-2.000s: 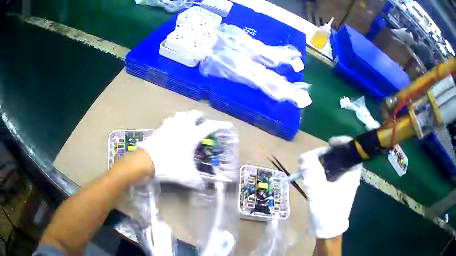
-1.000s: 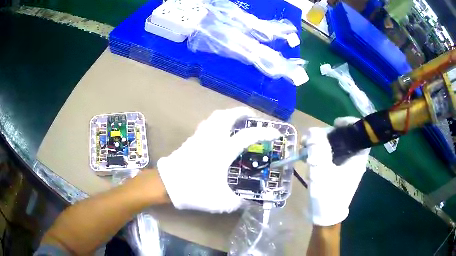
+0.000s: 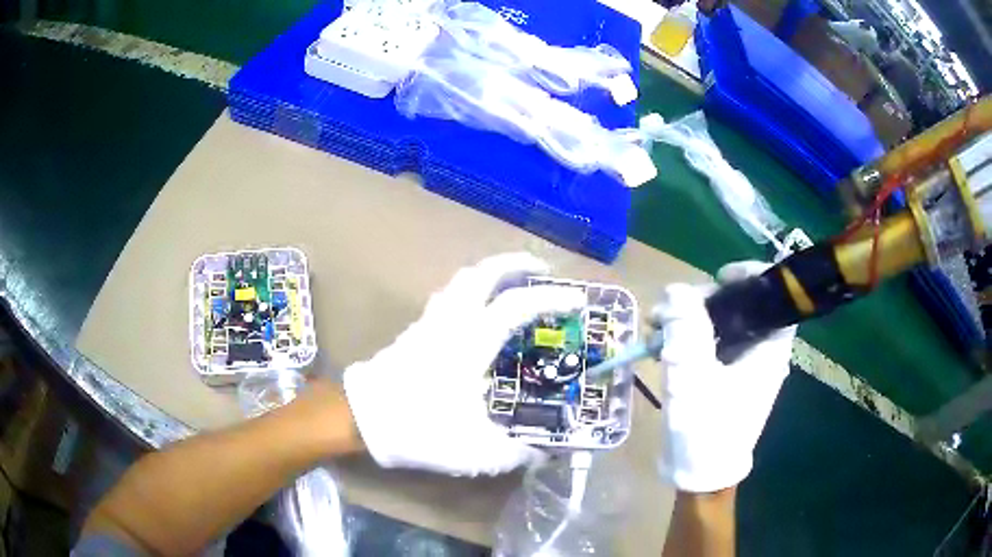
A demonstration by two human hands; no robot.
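Observation:
My gloved left hand grips the left side of an open white socket housing, fingers over its top edge. Inside are a green circuit board, a yellow transformer and thin wires. My gloved right hand holds the power screwdriver, its silver bit pointing left into the housing; the tip is hard to make out. A bagged cord trails from the housing's bottom. A second open housing lies on the cardboard mat at the left.
Behind the mat, a blue sheet stack carries white socket units and bagged cords. Another bagged cord lies on the green belt. A thin black stick shows partly between housing and right hand. A yellowish bottle stands beyond.
Two seconds ago a third housing lay by the screwdriver bit while my left hand held another. Since one second ago the housing has shifted slightly down and left, with the bit still over it.

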